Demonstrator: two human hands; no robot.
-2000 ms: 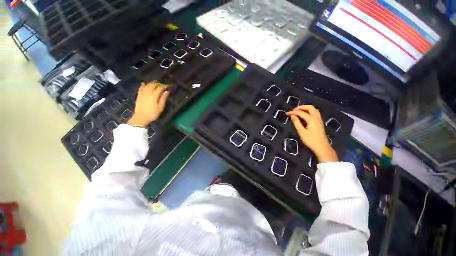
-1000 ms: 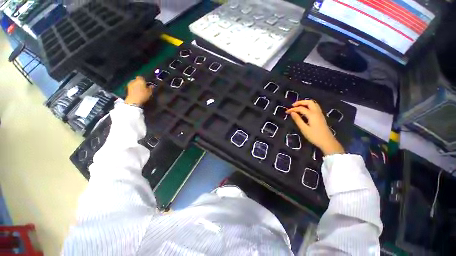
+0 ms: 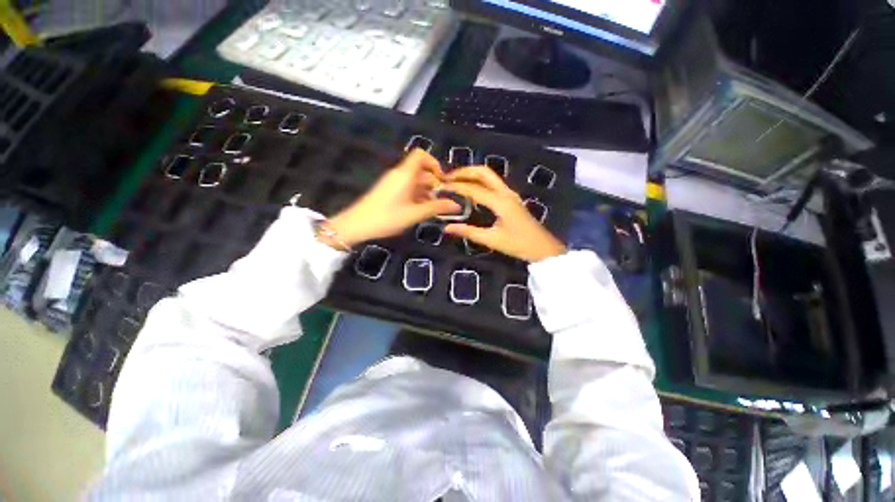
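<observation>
My left hand [image 3: 397, 204] and my right hand [image 3: 496, 214] meet over the right foam tray [image 3: 334, 284]. Between their fingertips they hold one smartwatch unit [image 3: 452, 204], dark with a pale silver rim. Several more units, such as one near the front edge [image 3: 418, 276], sit in the tray's pockets around and below my hands. The left foam tray [image 3: 265, 191] lies against it, with several units in its far-left pockets. My fingers hide some of the pockets under them.
A white plastic tray [image 3: 339, 44] lies behind. A black keyboard [image 3: 545, 116] and monitor [image 3: 589, 18] stand beyond. A grey instrument [image 3: 775, 137] and an open dark test box [image 3: 761, 304] are at right. A stacked foam tray pile [image 3: 59, 108] and bagged parts [image 3: 64, 275] are at left.
My left hand has moved right from the left tray to meet my right hand. A unit is now held between them. The view has turned right, showing the test box more fully.
</observation>
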